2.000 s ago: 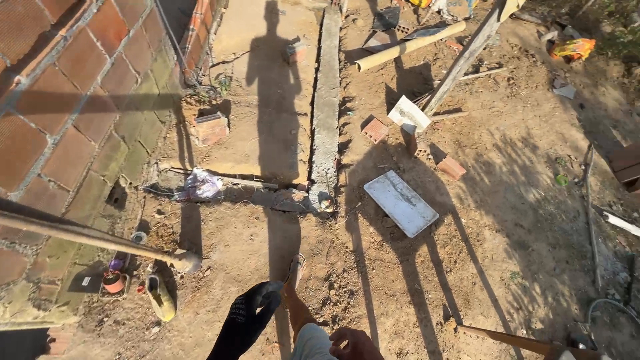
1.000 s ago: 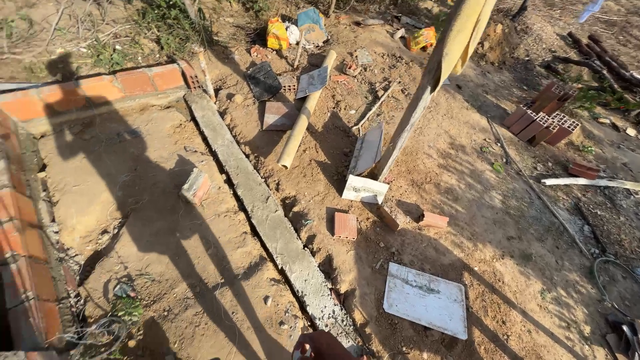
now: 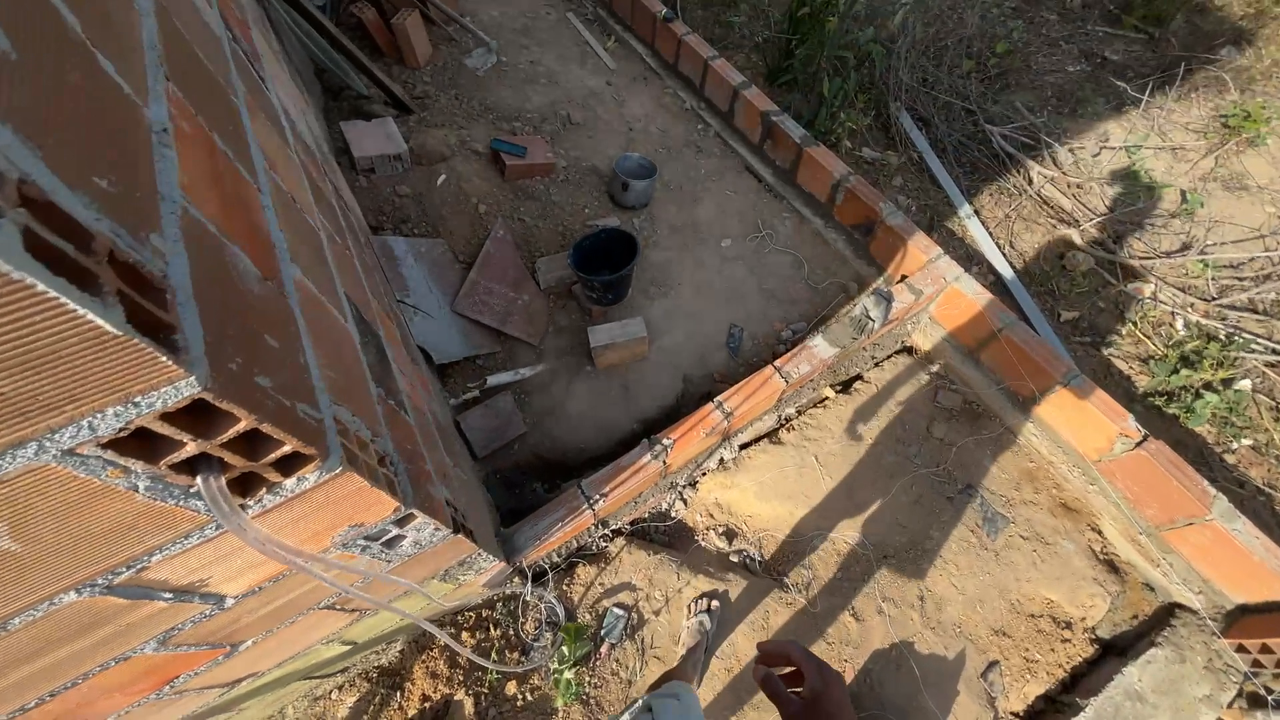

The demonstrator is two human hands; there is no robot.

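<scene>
At the bottom edge, right of centre, my right hand [image 3: 800, 680] hangs over the dirt with its fingers curled; whether it holds anything does not show. My left hand is out of the picture. Left of my sandalled foot [image 3: 698, 625] lies a small trowel-like tool [image 3: 614, 625], beside a coil of clear hose [image 3: 540, 625] that hangs from a hollow brick [image 3: 205, 440] in the wall. Beyond the low brick course [image 3: 700, 435] stand a black bucket [image 3: 603, 285] and a grey metal pot [image 3: 633, 180].
A tall hollow-brick wall [image 3: 225, 210] rises at left. Another low brick wall [image 3: 1000, 335] runs diagonally at right, with a long straight strip [image 3: 985, 235] beyond it. Loose bricks [image 3: 618, 342] and tile slabs [image 3: 505, 285] lie on the dirt. A concrete strip [image 3: 1170, 670] is at bottom right.
The view has swung strongly to the left, onto the brick walls, the bucket and the hose. The white slab and yellow pole from before have left the picture.
</scene>
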